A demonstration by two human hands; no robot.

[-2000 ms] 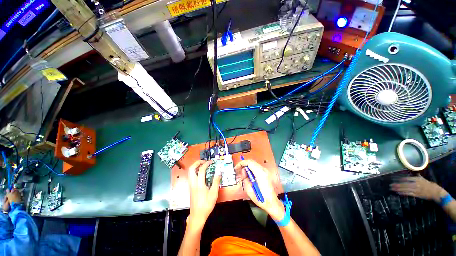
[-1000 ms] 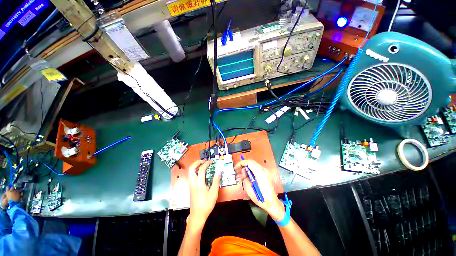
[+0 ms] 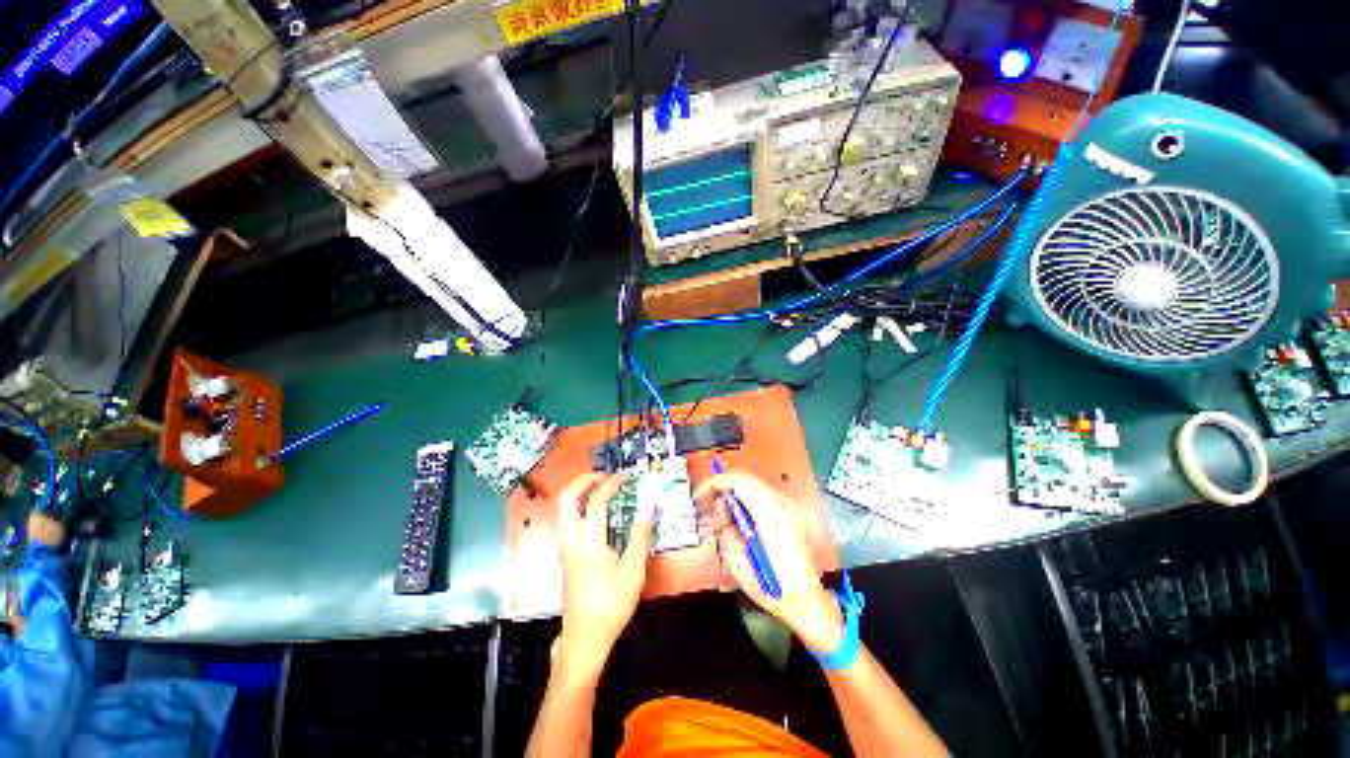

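A green-white circuit board (image 3: 677, 508) lies on the orange-brown fixture plate (image 3: 773, 444), its back edge at the black connector blocks (image 3: 711, 434). My left hand (image 3: 601, 536) grips the board's left side, fingers bent over its edge. My right hand (image 3: 774, 551) holds a blue pen (image 3: 752, 545) and its fingertips touch the board's right edge. A blue strap (image 3: 847, 628) is around my right wrist. The fingers hide both side edges of the board.
A remote control (image 3: 425, 518) and another board (image 3: 512, 450) lie left of the plate. More boards (image 3: 888, 471), a tape roll (image 3: 1221, 456) and a teal fan (image 3: 1170, 252) are at right. An oscilloscope (image 3: 785, 148) stands behind. A neighbouring person's blue sleeve (image 3: 48, 629) is at far left.
My hands, the board and the pen have stayed in place. The neighbour's arm at far left has moved up. Another hand at far right has left the picture.
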